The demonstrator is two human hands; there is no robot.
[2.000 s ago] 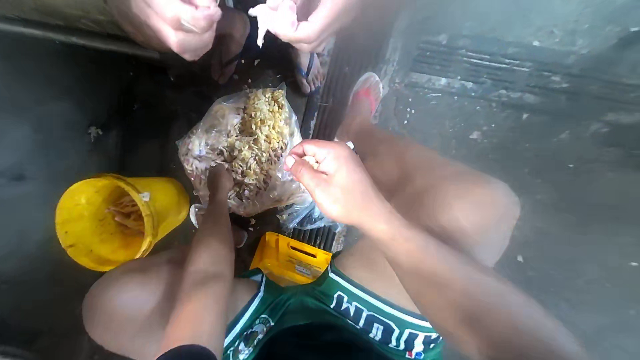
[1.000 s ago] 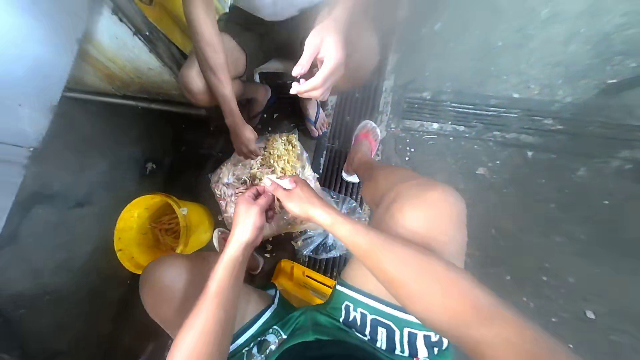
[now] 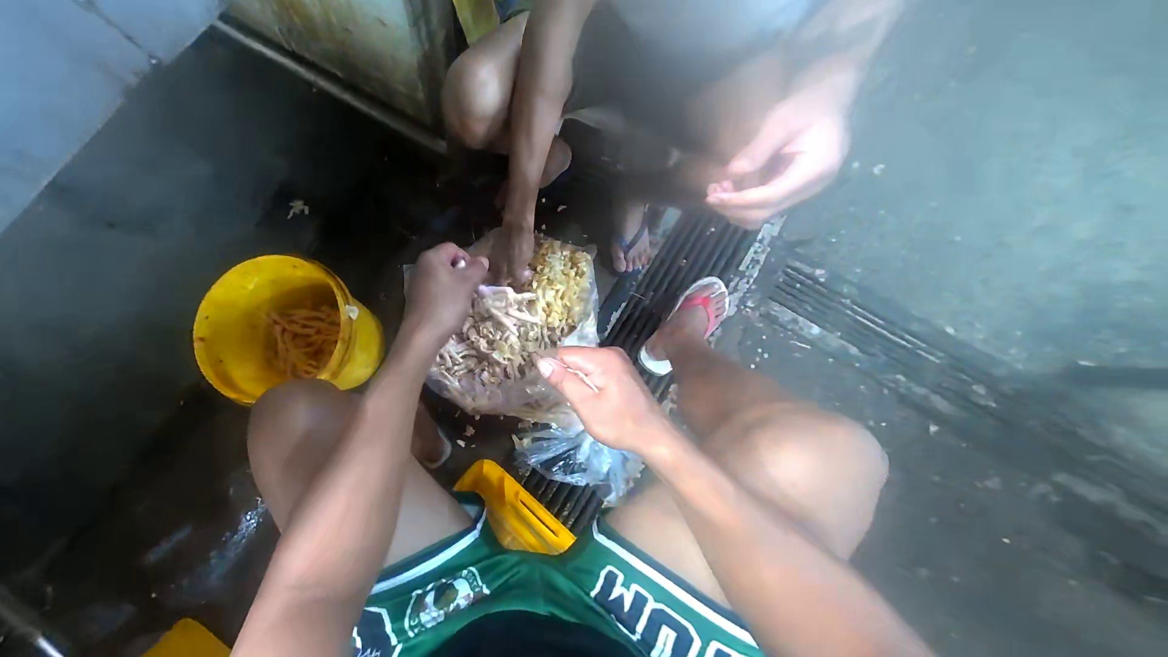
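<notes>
A clear plastic bag [image 3: 479, 397] lies open between my legs, with pale, stringy food pieces [image 3: 493, 333] on its near side and yellow bits [image 3: 561, 278] on its far side. Over the bag's left edge, my left hand [image 3: 444, 287] has its fingers closed, with a small pale piece showing at the fingertips. My right hand [image 3: 598, 392] is above the bag's right edge, pinching a thin whitish strand between thumb and fingers. Another person's hand [image 3: 514, 255] reaches into the food beside my left hand. That person's other hand [image 3: 785, 169] is raised to the right, blurred; its contents cannot be told.
To the left stands a yellow bucket [image 3: 365, 342] holding orange-brown strips [image 3: 306, 338]. A yellow plastic container [image 3: 516, 511] sits between my thighs, near a crumpled clear bag [image 3: 579, 456]. A ridged drain grate [image 3: 680, 265] crosses the wet floor. Another yellow object [image 3: 187, 639] shows at the lower left.
My hands were together over the bag a second ago; now they are apart, the left one farther left. The other person's lower hand is still at the food.
</notes>
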